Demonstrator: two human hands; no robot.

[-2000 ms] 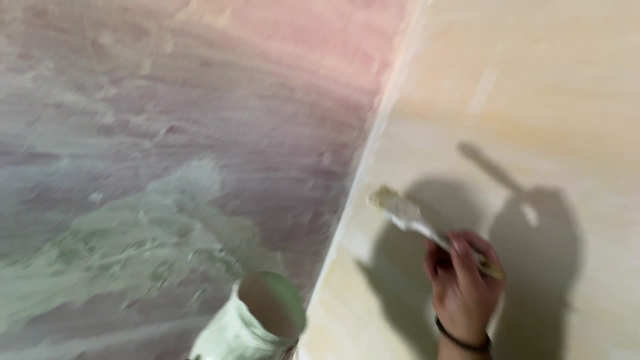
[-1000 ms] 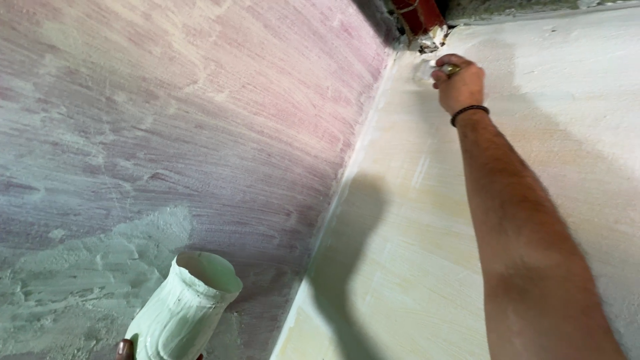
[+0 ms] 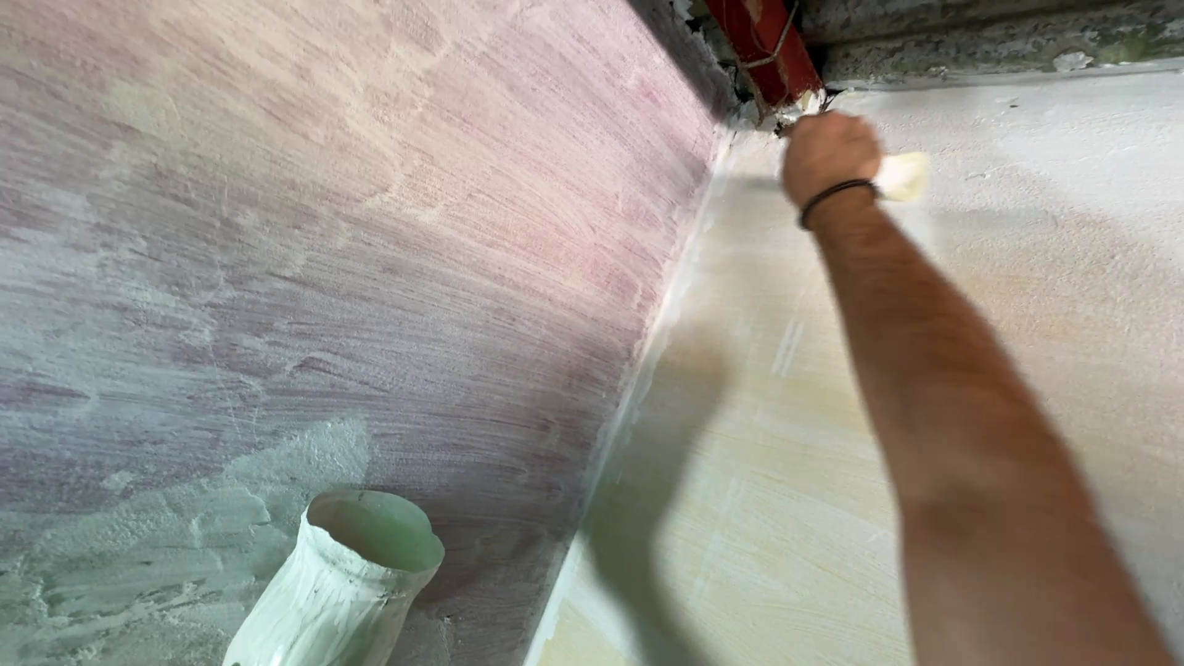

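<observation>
My right hand (image 3: 831,159), with a dark band at the wrist, is raised to the top of the pale wall, close below a red beam. It is closed around a paintbrush (image 3: 902,177); the whitish bristles show to the right of the hand, blurred, and the handle is mostly hidden. At the lower left a cut plastic container (image 3: 370,546), smeared with white paint, stands tilted with its open mouth up. My left hand is out of view, below the frame.
A purple and pink streaked wall (image 3: 370,277) meets the cream wall (image 3: 777,481) in a slanting corner. The red beam (image 3: 768,46) enters at the top, beside a rough grey-green ceiling edge (image 3: 999,37). Grey plaster patches lie on the left wall behind the container.
My right hand has gone from the lower part of the cream wall up to its top corner, the brush still in it. The fingers seen on the container one second ago are out of view.
</observation>
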